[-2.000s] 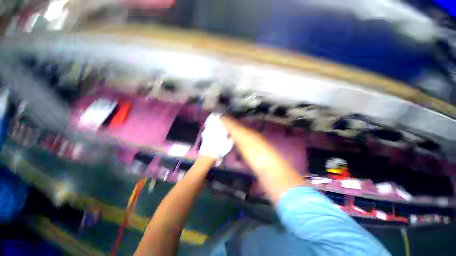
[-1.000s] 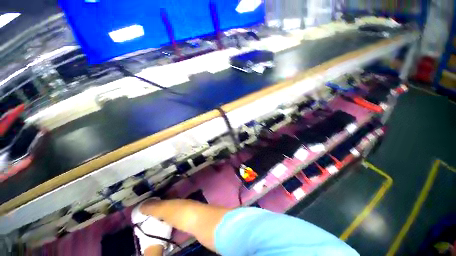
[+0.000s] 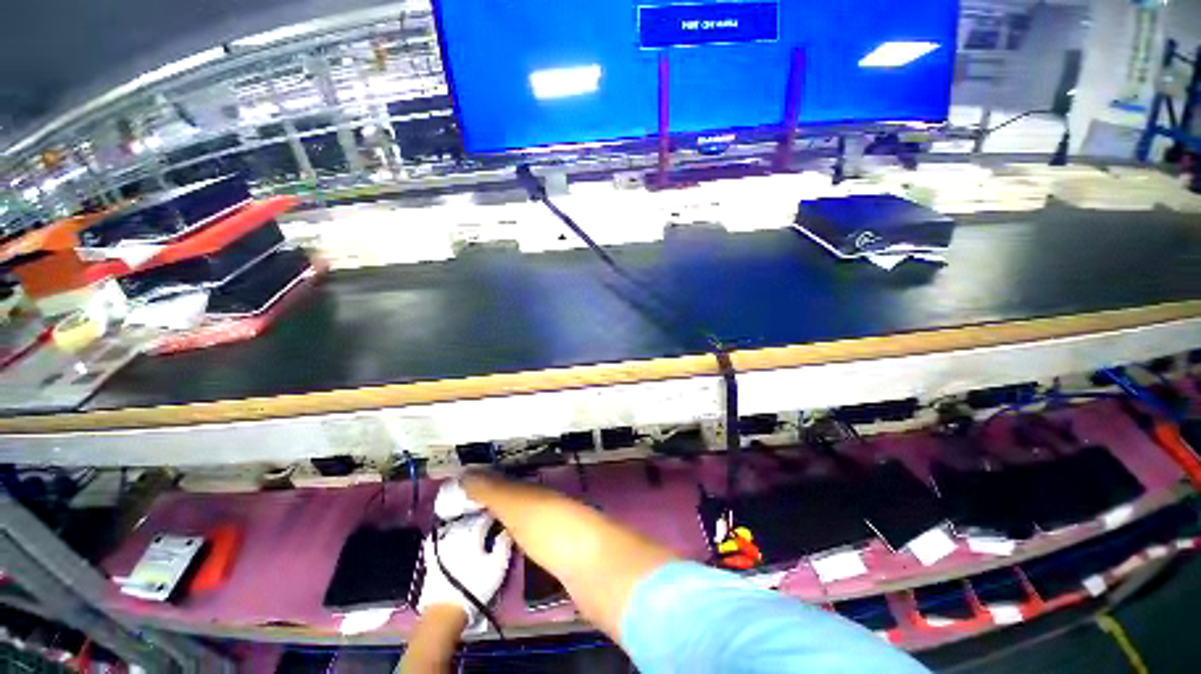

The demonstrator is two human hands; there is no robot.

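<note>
My left hand (image 3: 464, 577), in a white glove, is over the pink shelf (image 3: 283, 527) between two flat black units. A thin black cable (image 3: 454, 579) loops across the glove, and the hand appears closed on it. My right hand (image 3: 457, 500), also gloved, meets the left hand at its upper side; its fingers are small and blurred, so its grip is unclear. One black unit (image 3: 374, 566) lies left of the hands. Another black unit (image 3: 543, 579) lies right of them, partly hidden by my right forearm.
A white-topped unit (image 3: 163, 566) lies at the shelf's left. A red-yellow object (image 3: 739, 548) sits by black units on the right. A thick black cable (image 3: 731, 435) hangs over the wooden edge. Above are a blue-screened monitor (image 3: 711, 86), a black box (image 3: 875, 227) and stacked units with red-orange trays (image 3: 237, 296).
The view has swung up and levelled, showing more of the upper bench and monitor. Both hands remain together over the shelf, with the thin black cable still across the left glove.
</note>
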